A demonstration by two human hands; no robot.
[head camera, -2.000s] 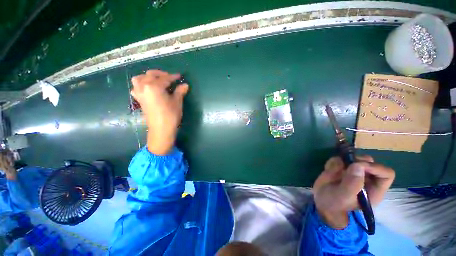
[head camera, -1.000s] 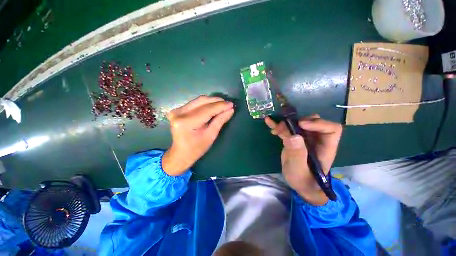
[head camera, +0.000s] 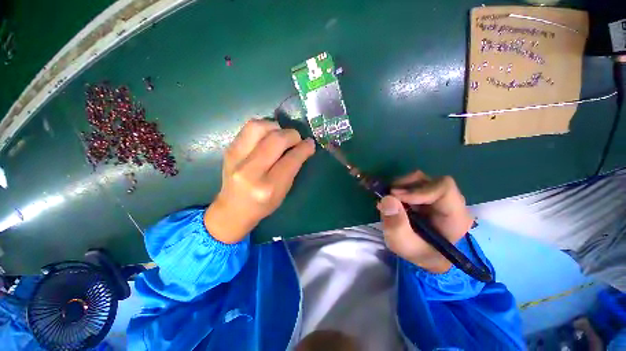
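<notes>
The green circuit board point(head camera: 326, 103) lies on the dark green bench, with a silver-grey area in its middle and a white patch at its far end. My left hand point(head camera: 264, 168) is bare, with its fingertips pinched together at the board's near left corner. Any part between them is too small to see. A thin dark curved line point(head camera: 283, 103) shows between these fingers and the board's left edge. My right hand point(head camera: 427, 223) holds the black soldering iron point(head camera: 439, 240) like a pen. Its metal tip is at the board's near edge, close to my left fingertips.
A heap of tiny dark red parts point(head camera: 123, 130) lies on the left. A tan cardboard pad point(head camera: 525, 82) on the right bears rows of tiny bits and a silvery-white solder strand point(head camera: 535, 108). A dark cord point(head camera: 607, 144) runs at far right. A black fan point(head camera: 72, 306) is lower left.
My left hand has moved from the red heap to the board. The iron's tip has moved from the right to the board's near edge. The view has shifted; the tub is out of view.
</notes>
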